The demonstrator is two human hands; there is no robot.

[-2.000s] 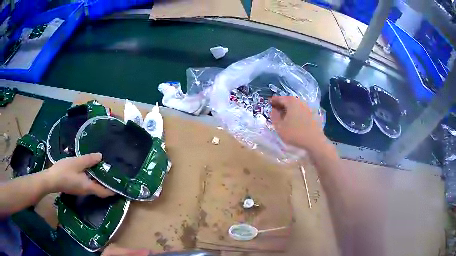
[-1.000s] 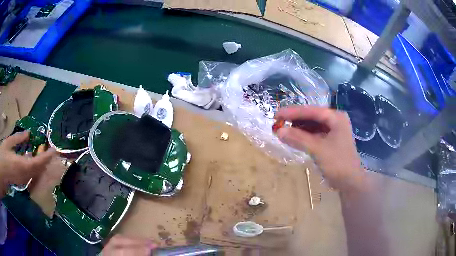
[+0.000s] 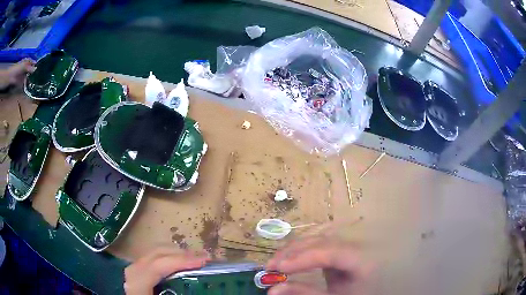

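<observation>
My left hand [image 3: 164, 268] grips the left end of a green car-shaped housing [image 3: 219, 283] at the bottom edge, partly cut off by the picture. My right hand [image 3: 320, 259], blurred, has its fingertips around a red and silver tail light [image 3: 273, 279] at the housing's right end. Just beyond the housing, a white glue dish [image 3: 273, 229] holds pale liquid, with a thin applicator stick [image 3: 301, 226] resting in it. A small white cap [image 3: 281, 196] lies above the dish on a stained cardboard pad [image 3: 254, 173].
Several green housings [image 3: 98, 199] lie at left. A co-worker's hand [image 3: 16, 72] holds another. Two glue bottles [image 3: 177, 99] stand behind them. An open clear bag [image 3: 340, 124] of red and silver pieces lies ahead. Loose sticks [image 3: 348, 183] and two dark shells [image 3: 402, 98] are at right.
My right hand has come from the bag down to the housing with the tail light. The housing shows more at the bottom. The co-worker's hand has lifted a housing at far left.
</observation>
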